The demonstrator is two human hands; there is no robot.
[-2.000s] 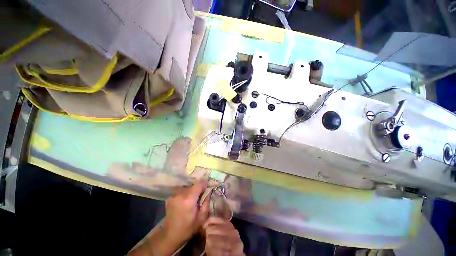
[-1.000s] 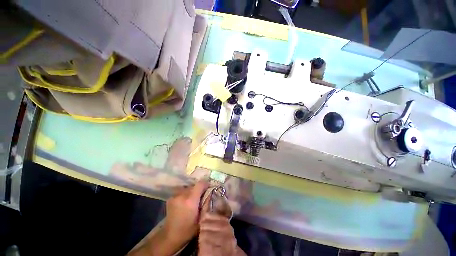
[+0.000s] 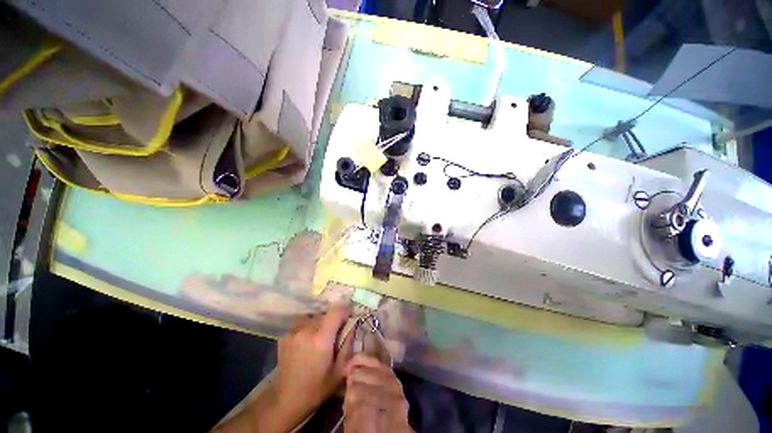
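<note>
My left hand point(image 3: 306, 364) is closed on the edge of a beige cloth piece point(image 3: 345, 331) at the near edge of the table. My right hand point(image 3: 372, 397) is beside it, closed around a small metal tool point(image 3: 369, 325), perhaps snips. The tool's shiny looped tip shows just above my right fingers, against the cloth. The rest of the tool is hidden in the fist. Most of the cloth is hidden under the hands and below the table edge.
A tall pile of beige bags with yellow edging point(image 3: 135, 161) stands on the left of the pale-green table point(image 3: 152, 245). A white sewing machine head point(image 3: 542, 245) lies across the table from centre to right, just beyond my hands. Dark thread ends lie left of the machine.
My right fist has shifted slightly around the tool; its fingers sit higher than a second ago. My left hand stays on the cloth. The view has moved slightly.
</note>
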